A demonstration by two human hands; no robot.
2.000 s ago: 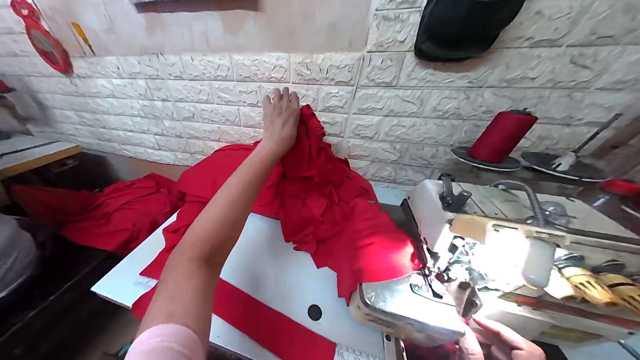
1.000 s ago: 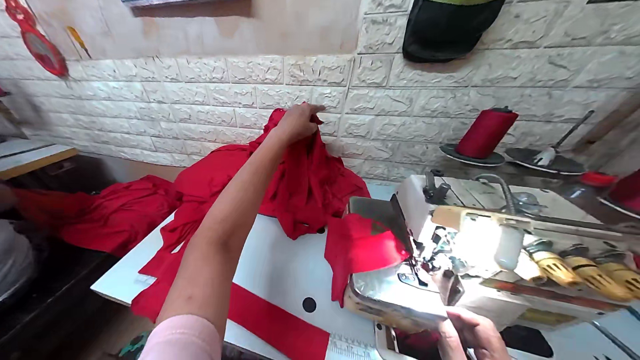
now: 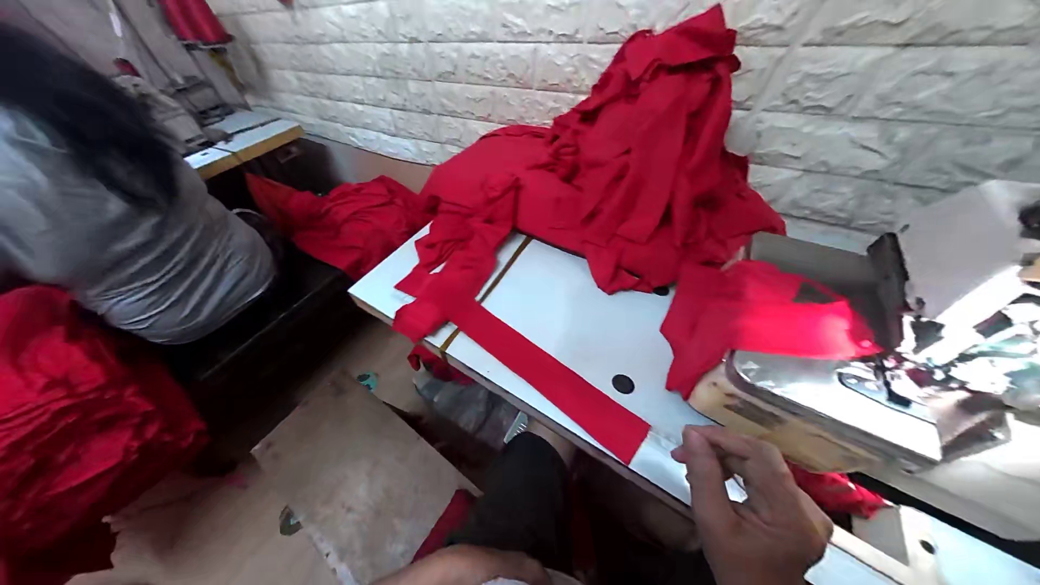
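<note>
My right hand [image 3: 751,504] is over the front edge of the white sewing table [image 3: 561,284], thumb and fingertips together with nothing visible between them. Just left of its fingertips lies the end of a flat red fabric strip [image 3: 552,374]. A red fabric piece [image 3: 764,313] rests on the bed of the sewing machine [image 3: 812,414], reaching the needle area. Behind the strip, a heap of red fabric [image 3: 642,179] leans against the wall. Only part of my left hand [image 3: 475,566] shows at the bottom edge, near my leg; its fingers and any hold are hidden.
At the left, a person in a grey shirt [image 3: 162,252] sits with their back partly toward me. Red fabric bundles [image 3: 81,422] lie beside and beyond them. Cardboard [image 3: 366,471] covers part of the floor. A brick-patterned wall [image 3: 487,65] stands behind the table.
My left hand has left the heaped fabric and come down to the bottom edge. My right hand has moved from beside the machine to near the strip's end. The view has swung left and down.
</note>
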